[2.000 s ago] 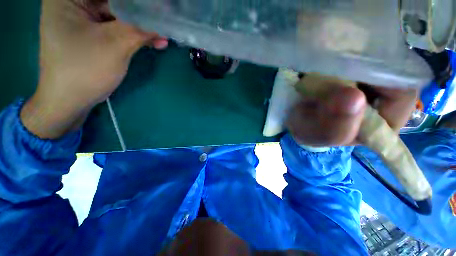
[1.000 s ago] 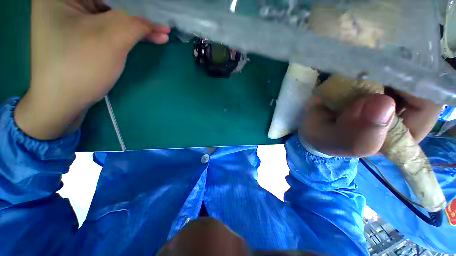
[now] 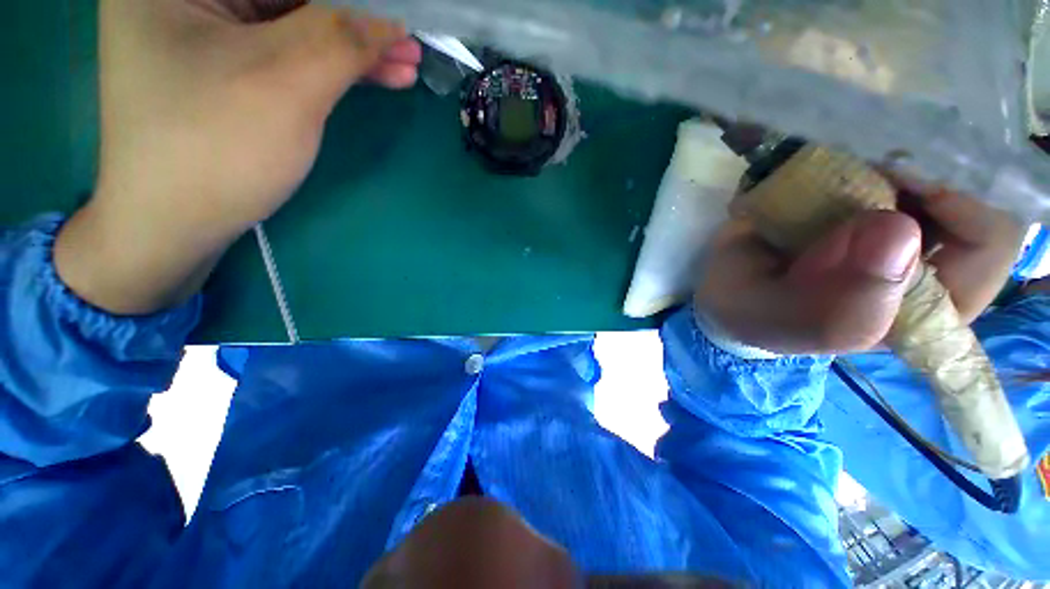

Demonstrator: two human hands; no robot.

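Note:
A round black watch module (image 3: 517, 119) with a small greenish-grey display lies on the green mat (image 3: 438, 253), below the hood's edge. My left hand (image 3: 219, 138) is at the upper left, its fingertips closed on the slim tweezers (image 3: 453, 50); their silvery end reaches the module's upper left edge. My right hand (image 3: 829, 270) is at the right, closed on the soldering iron (image 3: 961, 374), whose handle is wrapped in cream tape. The iron's tip is hidden behind the hood. A crumpled whitish bit shows at the module's right edge.
The scratched clear hood (image 3: 691, 75) crosses the top and hides part of the work. A white pad (image 3: 679, 219) lies left of my right hand. A pale strip (image 3: 275, 282) lies on the mat at left. Another blue smock (image 3: 921, 518) and a black cord (image 3: 910, 431) show at the right.
The module shows more fully below the hood and sits slightly further right. The tweezers' end has come into view at it. My right hand with the iron has moved right since the first frame.

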